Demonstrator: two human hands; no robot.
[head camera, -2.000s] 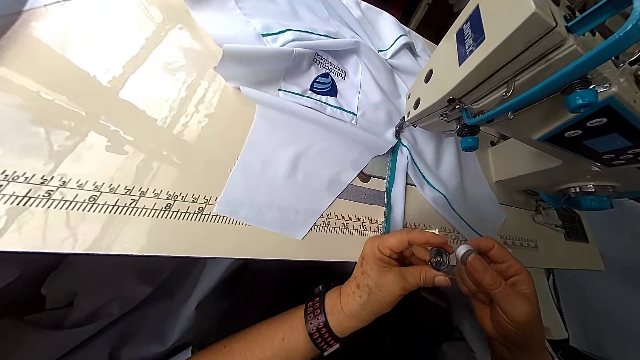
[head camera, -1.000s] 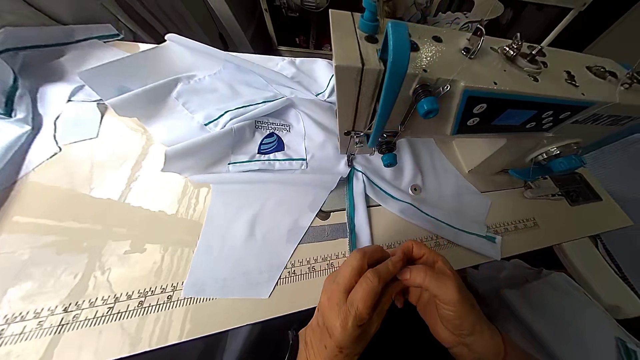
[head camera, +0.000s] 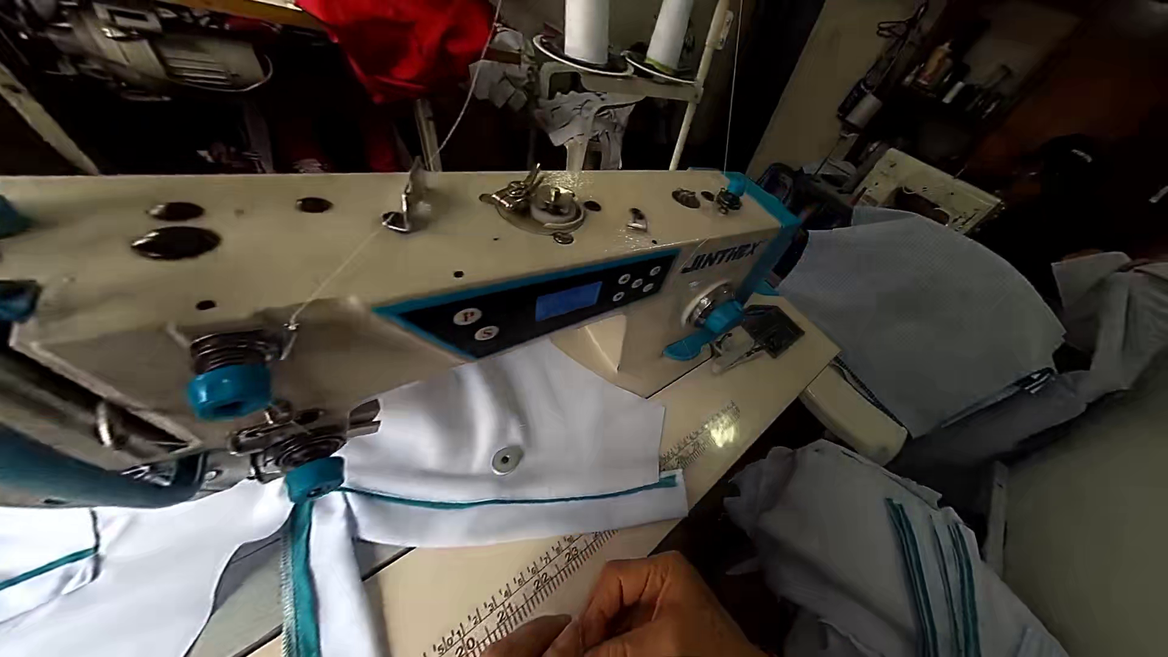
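Observation:
White fabric (head camera: 584, 420) with teal piping lies under and beside the head of a sewing machine (head camera: 347, 265). A small round metal and white piece, apparently a bobbin (head camera: 507, 459), rests on the fabric. Below the ruler marks, at the bottom edge, my right hand (head camera: 666, 611) has its fingers bent together at the tips. Only a fingertip or so of my left hand (head camera: 534, 639) shows, touching or close to the right fingertips. Whatever lies between them is hidden. A teal-edged strip (head camera: 301, 584) hangs toward me from the machine's needle area.
A printed ruler (head camera: 538, 584) runs along the table's front edge. Folded white garments (head camera: 858, 538) with teal stripes lie at the lower right, and pale fabric (head camera: 922, 319) is heaped behind them. White thread cones (head camera: 587, 32) stand behind the machine.
Two seconds ago my hands held a metal bobbin case and a white bobbin; then they closed together, and a bobbin-like piece showed on the fabric. The view has swung right, toward the machine.

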